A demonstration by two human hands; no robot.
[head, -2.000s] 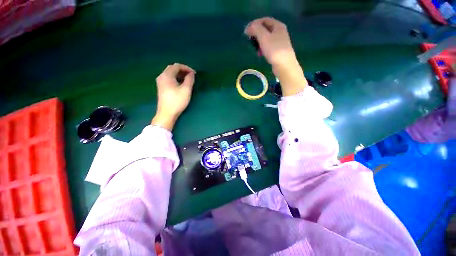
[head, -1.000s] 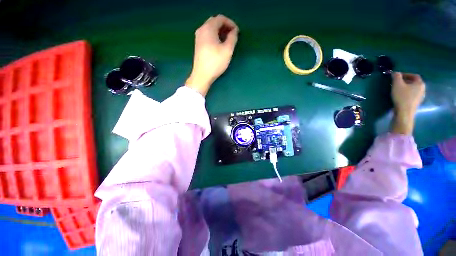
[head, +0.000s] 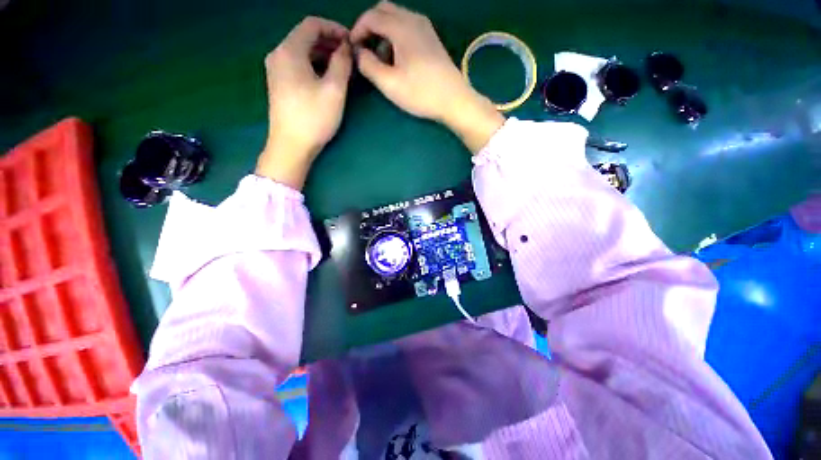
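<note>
My left hand (head: 306, 85) and my right hand (head: 405, 67) meet fingertip to fingertip at the top middle, over the green bench. Their fingers are curled; whether they hold something small is hidden. The black test fixture board (head: 347, 292) lies nearest my body. A round module (head: 390, 254) glows white-violet in its left socket. The blue circuit board (head: 443, 248) is on its right half, with a white USB cable (head: 455, 291) plugged in.
A red tray (head: 56, 269) stands at left. Overlapping black modules (head: 160, 162) lie beside white paper (head: 177, 235). A tape roll (head: 499, 72) lies right of my hands, then several black modules (head: 619, 82), one on a white scrap (head: 585, 67). My right sleeve partly covers a stick (head: 608, 145) and another module (head: 616, 176).
My right hand has moved from the far right, beside the set-aside modules, to meet my left hand. A further small disc now shows at the right end of the row. The socket still glows.
</note>
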